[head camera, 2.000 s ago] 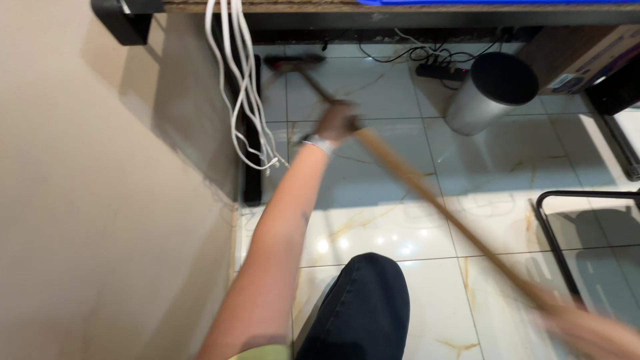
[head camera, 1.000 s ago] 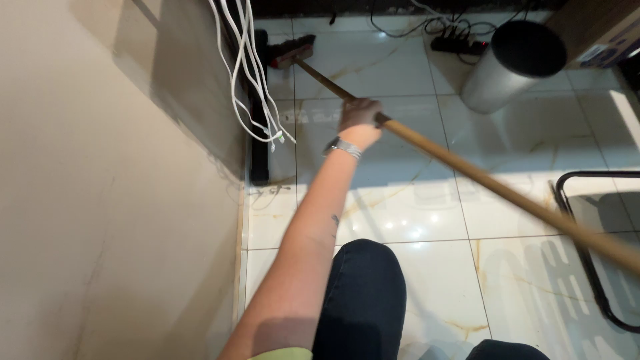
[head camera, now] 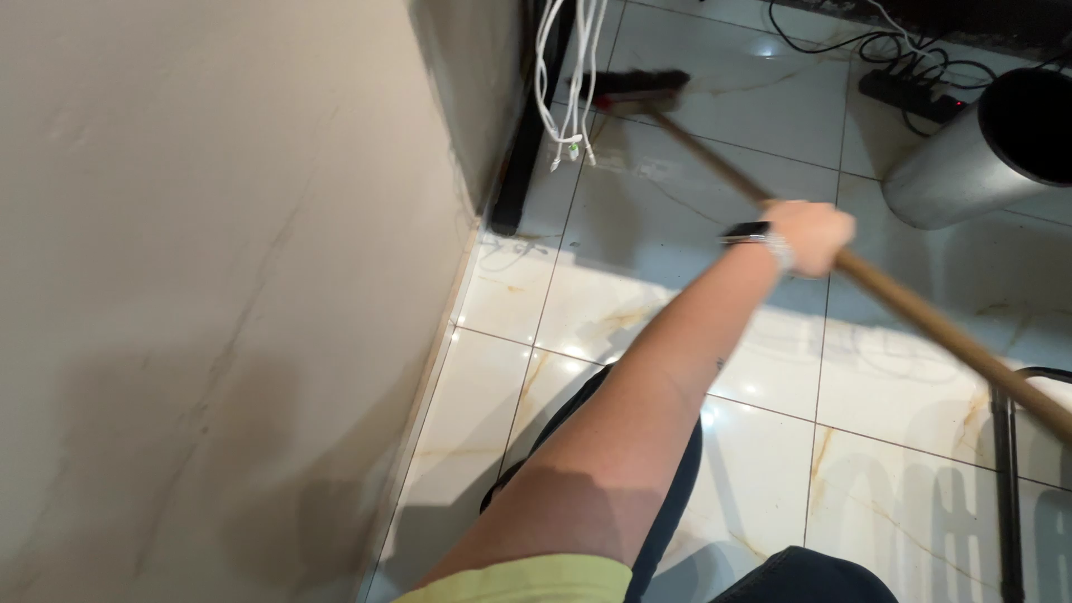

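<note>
My left hand, with a watch at its wrist, is closed around the wooden handle of a broom. The handle slopes from the broom head at the upper left down to the right edge of the view. The dark bristles and red-and-pale block of the broom head rest on the tiled floor, partly behind hanging white cables. My right hand is out of view.
A wall runs along the left, beside a black table leg. At the upper right are a metal bin, a power strip and tangled black cords. A black metal frame stands at the lower right.
The broom head has moved away from the table leg to the right, onto the tiles. My right hand, seen at the lower right two seconds ago, is out of view. The view has shifted left.
</note>
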